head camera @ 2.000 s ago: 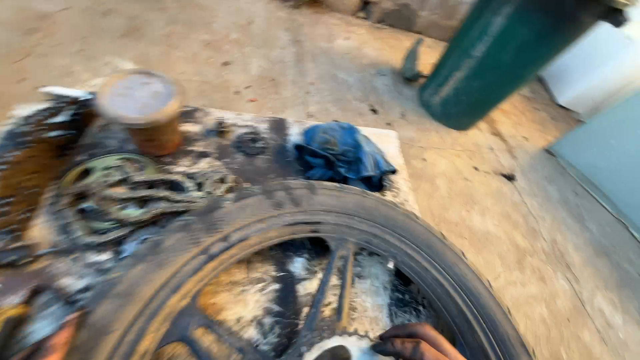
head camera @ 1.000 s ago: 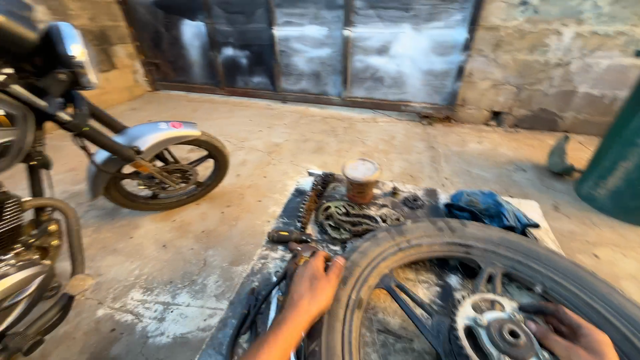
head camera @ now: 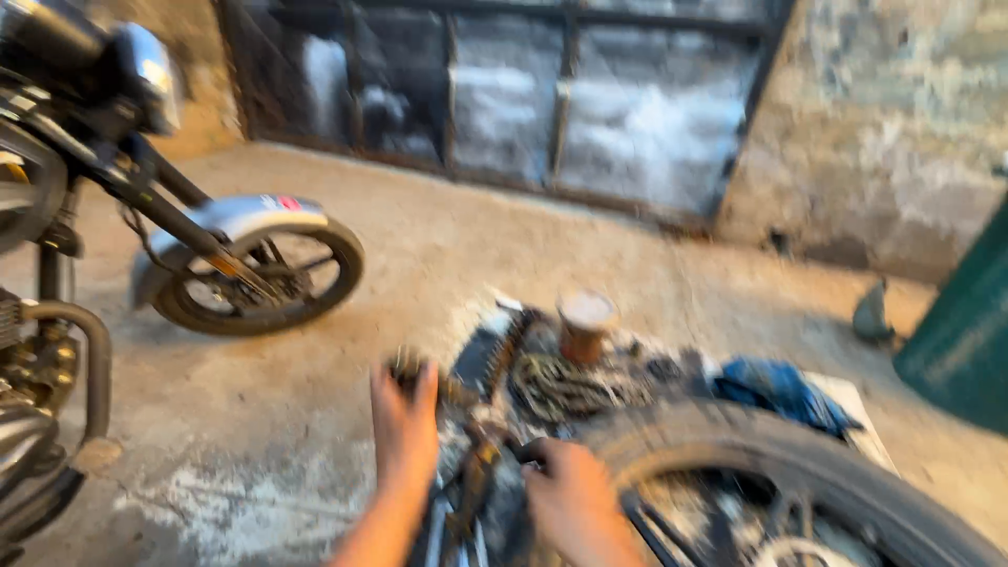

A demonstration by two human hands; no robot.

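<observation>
My left hand (head camera: 405, 429) is raised at the left edge of the work board, its thumb and fingers around a small dark metal part (head camera: 405, 368), which is blurred. My right hand (head camera: 571, 492) is low over the tools, beside the tyre, its fingers curled and dark at the tips; whether it grips something cannot be told. Between the hands lie blurred metal hand tools (head camera: 476, 472). The spoked motorcycle wheel with its tyre (head camera: 709, 429) lies flat at the lower right. Behind the tools are a coiled chain (head camera: 567, 387) and an upright tin (head camera: 585, 323).
A blue cloth (head camera: 783, 392) lies on the board behind the tyre. A motorcycle front wheel (head camera: 260, 276) with a silver mudguard stands at the left, engine parts below it. A green cylindrical container (head camera: 965, 339) is at the right. A metal gate (head camera: 512, 102) and a wall stand behind.
My right hand has left the wheel's hub and moved left to the tools. My left hand has moved left from beside the tyre, now with the dark part in it.
</observation>
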